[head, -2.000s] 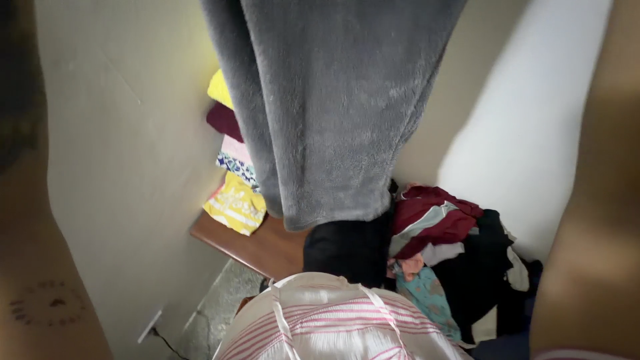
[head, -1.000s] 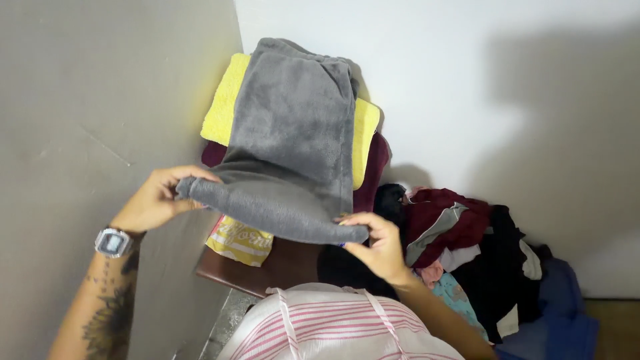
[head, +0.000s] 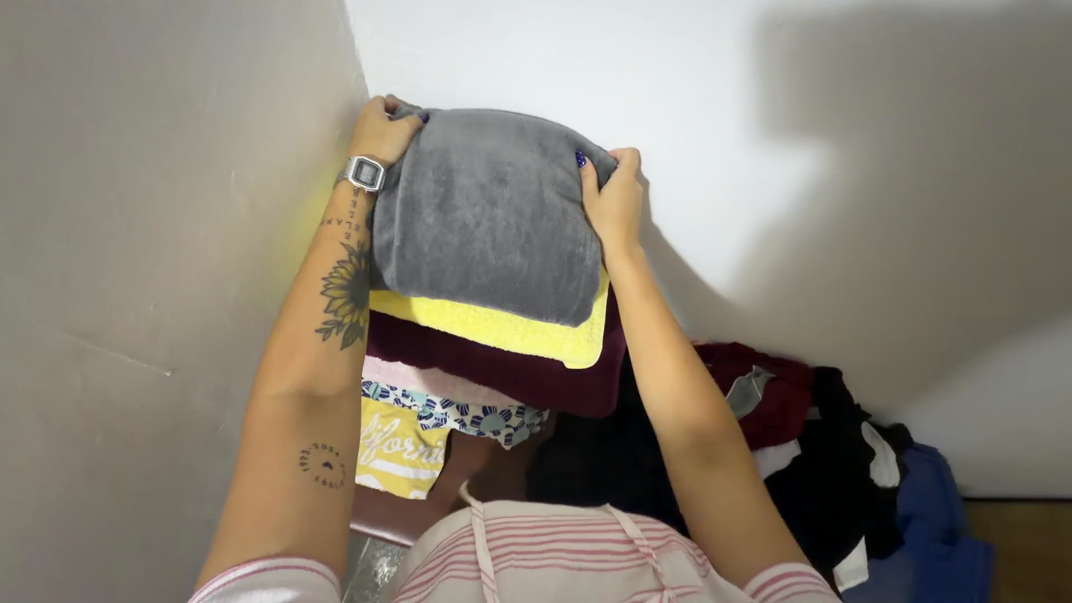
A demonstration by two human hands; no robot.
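Observation:
A grey plush cloth [head: 494, 218], folded over, lies on top of a stack of folded textiles. My left hand [head: 389, 130] grips its far left corner, and my right hand [head: 615, 188] pinches the far right corner between thumb and fingers. Directly under it is a yellow terry cloth [head: 536, 337], then a dark maroon cloth [head: 494, 364]. Lower in the stack show a pale pink cloth [head: 435, 381] and a blue-and-white floral cloth [head: 494, 421]. A yellow printed garment [head: 406, 456] sits at the near left. What lies beneath the grey cloth's far edge is hidden.
The stack rests on a brown surface [head: 469, 469] in a corner between a grey wall [head: 151, 251] and a white wall [head: 670, 75]. To the right is a loose heap of clothes, with maroon, black [head: 812, 477] and blue [head: 930, 519] pieces.
The grey cloth hung down in front at first, then lay partly on the stack with its near edge held. Now both hands have moved that edge away from me, folding the cloth over.

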